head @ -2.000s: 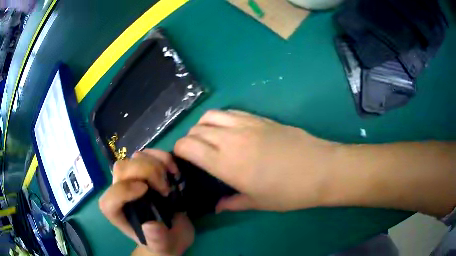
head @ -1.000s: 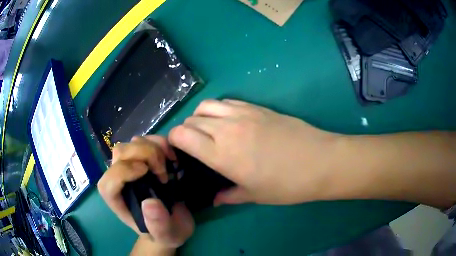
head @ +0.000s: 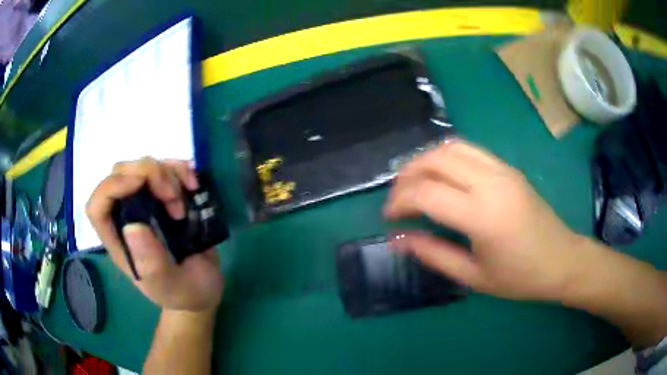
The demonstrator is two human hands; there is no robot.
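Observation:
My left hand (head: 157,234) is closed around a chunky black tool (head: 175,223), raised in front of the white panel. A flat black housing (head: 380,275) with pale ribs lies on the green mat. My right hand (head: 475,220) is over the housing's right part, thumb and fingers apart; it is blurred, and whether it touches the housing cannot be told. The shallow black pin tray (head: 351,124) lies beyond, between the hands, with small gold pins (head: 274,183) at its left end.
A white panel with a blue rim (head: 132,110) stands at left. A dark oval piece (head: 83,294) lies at lower left. A white tape roll (head: 597,75) sits on brown cardboard (head: 545,84) at upper right. More black housings (head: 625,176) overlap at the right edge. Yellow tape (head: 366,33) crosses behind.
The view has shifted. My hands were together around the black pieces; now they are apart, the left still holding the tool. The housing now shows flat on the mat under my right hand.

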